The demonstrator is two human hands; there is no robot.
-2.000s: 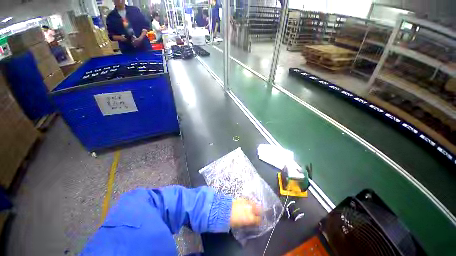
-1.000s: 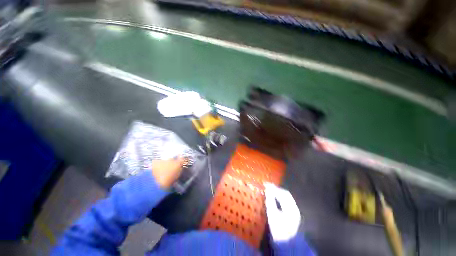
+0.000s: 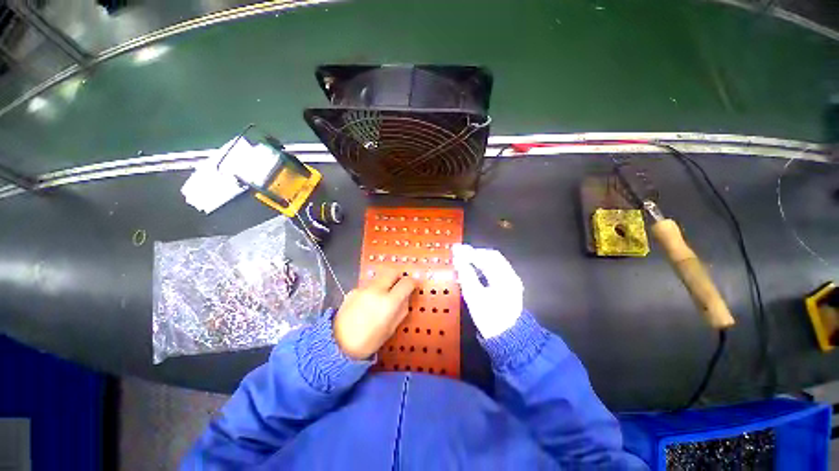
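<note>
An orange-red hole jig plate lies in front of me. Small shiny metal parts sit in its upper rows; the lower holes look dark and empty. My left hand, bare, is over the plate's left middle with fingertips low at a hole row; whether they hold a part cannot be told. My right hand, in a white glove, is at the plate's right edge, thumb and finger near each other at the upper rows; any small part between them is too small to tell. A clear bag of tiny metallic parts lies left of the plate.
A black fume fan stands behind the plate. A yellow solder reel stand, banded rings and a white cloth are behind left. A yellow sponge, a soldering iron and a blue bin are right. Another yellow stand is far right.
The view has turned from down the line to the plate. My left hand has moved from the parts bag onto the plate. My gloved right hand stays by the plate's right side.
</note>
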